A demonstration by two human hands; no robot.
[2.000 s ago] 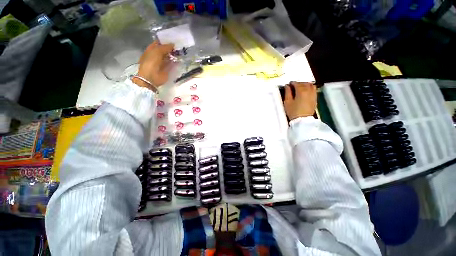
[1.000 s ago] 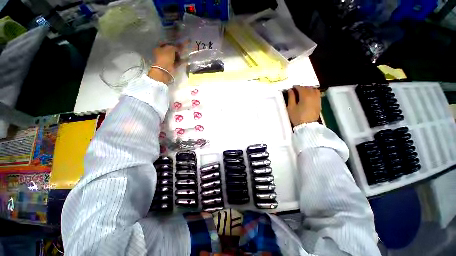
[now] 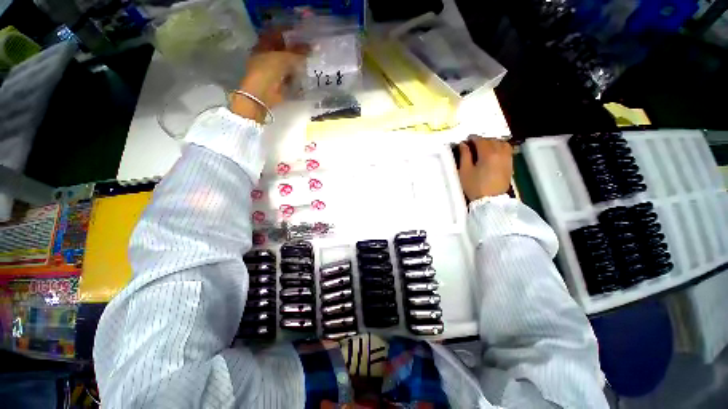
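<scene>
My left hand (image 3: 271,73), blurred, is at the left edge of a clear plastic bag holding a white slip (image 3: 335,56) marked "Y28"; its fingertips appear closed on the bag. A small dark piece (image 3: 337,109) lies by the bag's lower end. My right hand (image 3: 488,169) has its fingers curled at the right edge of a white tray (image 3: 451,287); what they grip is unclear. Glossy black housings (image 3: 378,283) stand in several columns in the tray's near part. A clear sheet with red round marks (image 3: 286,189) lies beyond them, with small dark parts at its near end.
A second white tray (image 3: 563,180) with black housings is at right. A clear round tub (image 3: 191,112) is left of my left hand. Yellow strips (image 3: 399,88) and an open white box (image 3: 471,60) lie behind. A yellow sheet (image 3: 120,240) and printed board (image 3: 32,279) are at left.
The bag and its slip have shifted right from two seconds ago, then slightly away from me. My left hand has moved with it, farther from me. My right hand stays at the tray edge.
</scene>
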